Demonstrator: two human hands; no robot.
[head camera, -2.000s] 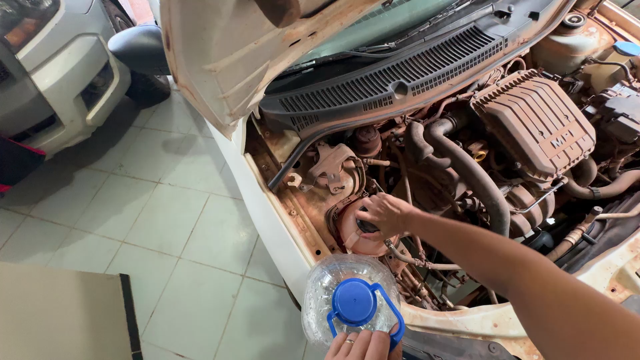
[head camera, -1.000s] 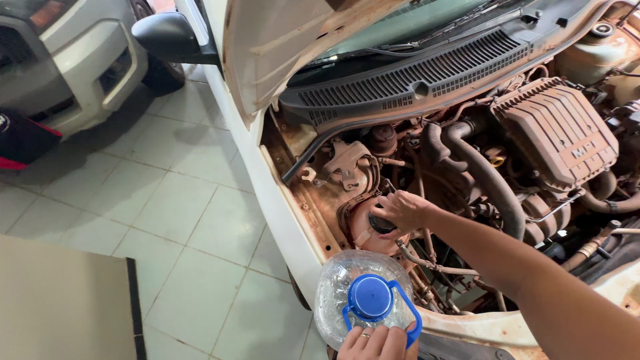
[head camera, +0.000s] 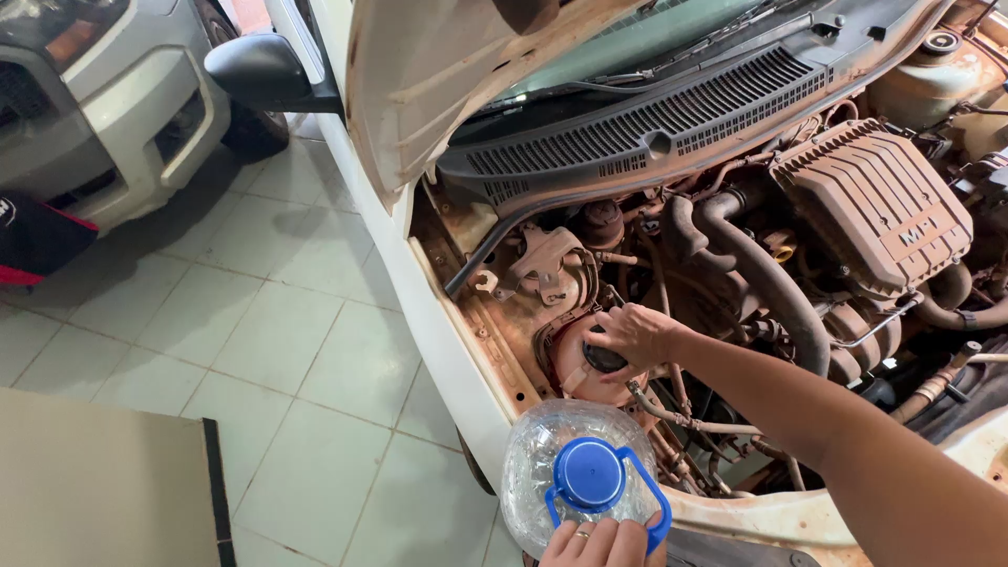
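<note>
At the bottom centre, my left hand (head camera: 602, 543), with a ring on one finger, grips the blue handle (head camera: 655, 504) of a clear plastic water jug (head camera: 526, 465). The jug's blue cap (head camera: 591, 475) is on, and the jug is upright by the car's front fender. Reaching in from the right, my right hand (head camera: 636, 339) has its fingers around the black cap (head camera: 603, 354) of a dusty coolant expansion tank (head camera: 573, 366). The cap sits on the tank.
Dusty hoses (head camera: 776, 291) and an engine cover (head camera: 882, 205) lie right of the tank. The raised hood (head camera: 417, 87) stands above left. Tiled floor (head camera: 315, 394), another vehicle (head camera: 150, 102) and a beige panel with a dark edge (head camera: 102, 480) are on the left.
The view has shifted somewhat to the left. My left hand stays on the jug's handle and my right hand stays at the tank's cap.
</note>
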